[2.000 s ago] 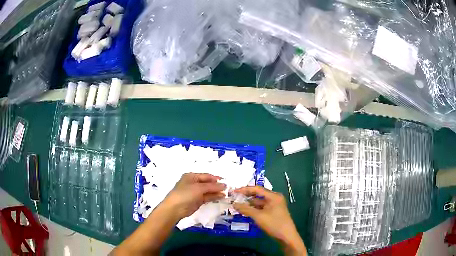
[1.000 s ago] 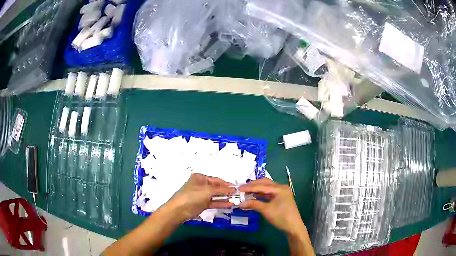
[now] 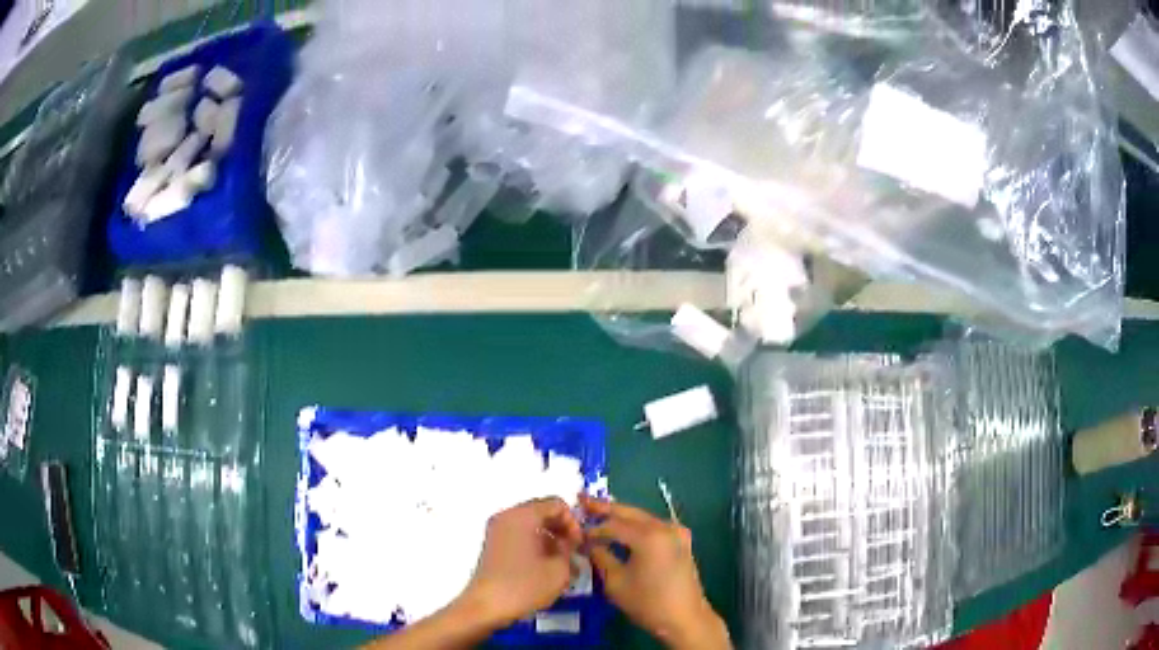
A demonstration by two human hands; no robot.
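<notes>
My left hand [image 3: 524,559] and my right hand [image 3: 639,563] meet over the right part of the near blue bin [image 3: 451,422], fingertips close together. A small pale piece [image 3: 578,523] shows between the fingertips; its shape is mostly hidden. The bin is full of flat white pads [image 3: 407,521]. A white block with a thin pin [image 3: 681,411] lies on the green mat beyond my right hand. A slim pin-like tool [image 3: 669,499] lies just right of the bin, beside my right hand.
The left clear tray [image 3: 178,508] holds several white cylinders [image 3: 181,309] in its far rows. The right tray [image 3: 845,508] holds thin stems, beside empty trays [image 3: 1007,457]. A far blue bin [image 3: 191,235], large plastic bags [image 3: 788,140] and cream blocks [image 3: 766,290] lie behind. A tan roll [image 3: 1108,442] is right.
The camera view has shifted, so the bench appears lower and further left. My hands remain together over the bin; the white and clear piece seen between them earlier is now mostly hidden by fingers.
</notes>
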